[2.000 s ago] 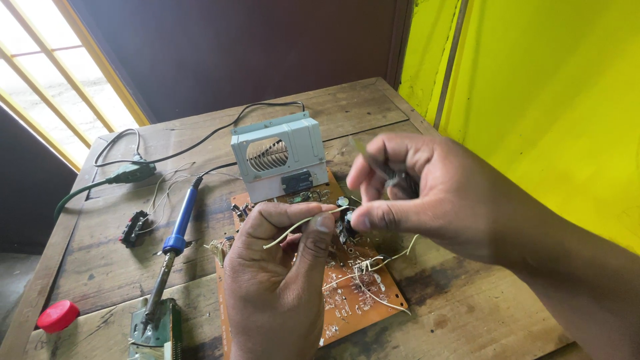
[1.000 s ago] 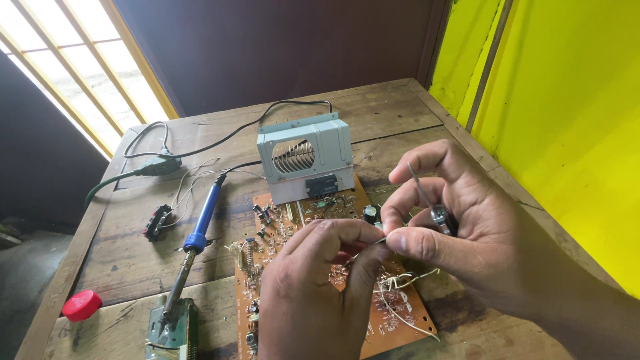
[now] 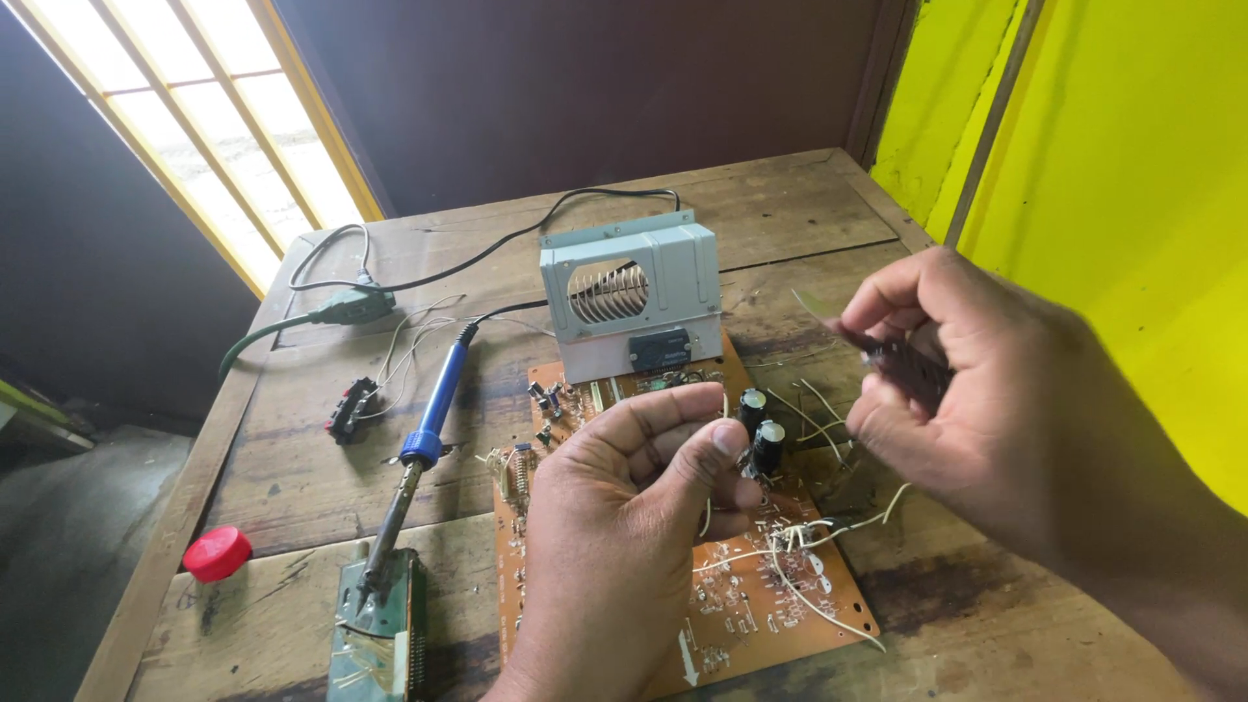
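My left hand (image 3: 634,497) is closed on a thin cream wire (image 3: 707,515), pinched between thumb and fingers above an orange circuit board (image 3: 741,614). To the right, my right hand (image 3: 955,380) grips a small knife (image 3: 902,366), its blade pointing up and left, apart from the wire. The board carries two black capacitors (image 3: 768,447), a grey metal heat sink housing (image 3: 629,283) at its far end and more cream wires. A soldering iron with a blue handle (image 3: 444,395) lies left of the board, its tip on a small green board (image 3: 375,624).
A red cap (image 3: 217,554) lies near the left edge of the wooden table (image 3: 322,507). Behind it are a small black component (image 3: 351,409) with thin wires and a green socket connector (image 3: 356,305) joined to a black cord. Loose wire pieces (image 3: 819,419) lie right of the capacitors.
My right hand has moved away from my left hand to the right, with the knife still in it. My left hand still pinches the wire.
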